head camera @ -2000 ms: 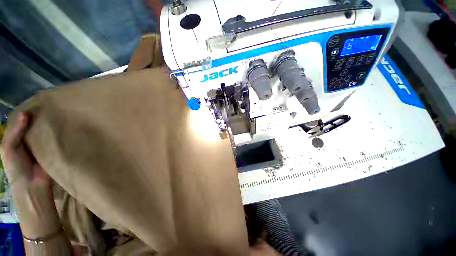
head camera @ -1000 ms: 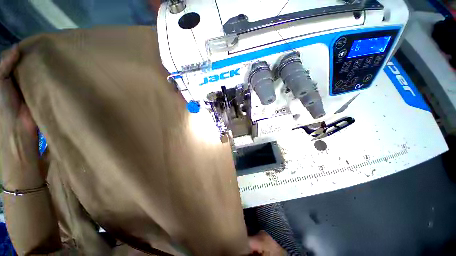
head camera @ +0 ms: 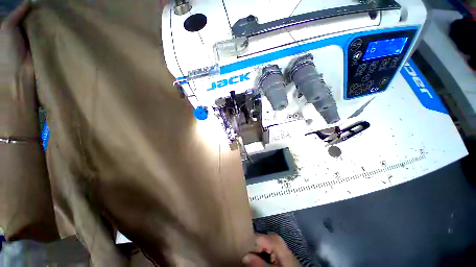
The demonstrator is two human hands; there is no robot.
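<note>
A large brown cloth panel point(head camera: 151, 156) covers the left of the machine table. Its straight right-hand edge runs from the lit presser foot area point(head camera: 232, 138) down to the bottom of the picture. My left hand point(head camera: 14, 36), at the upper left and partly cut off by the picture's edge, holds the cloth's far left edge raised. My right hand point(head camera: 271, 252), at the bottom centre, grips the cloth's near right corner between thumb and fingers. The white overlock machine point(head camera: 308, 41) stands right of the cloth.
Black-handled thread snips point(head camera: 342, 132) lie on the table right of the foot. A dark rectangular opening point(head camera: 267, 163) is in front of the machine head. Dark trimmings lie around it and by the printed ruler point(head camera: 339, 180). The control panel point(head camera: 377, 65) is lit.
My left hand has moved up and away along the left side, drawing the cloth's left part with it. My right hand has come further into view at the bottom, on the cloth's edge.
</note>
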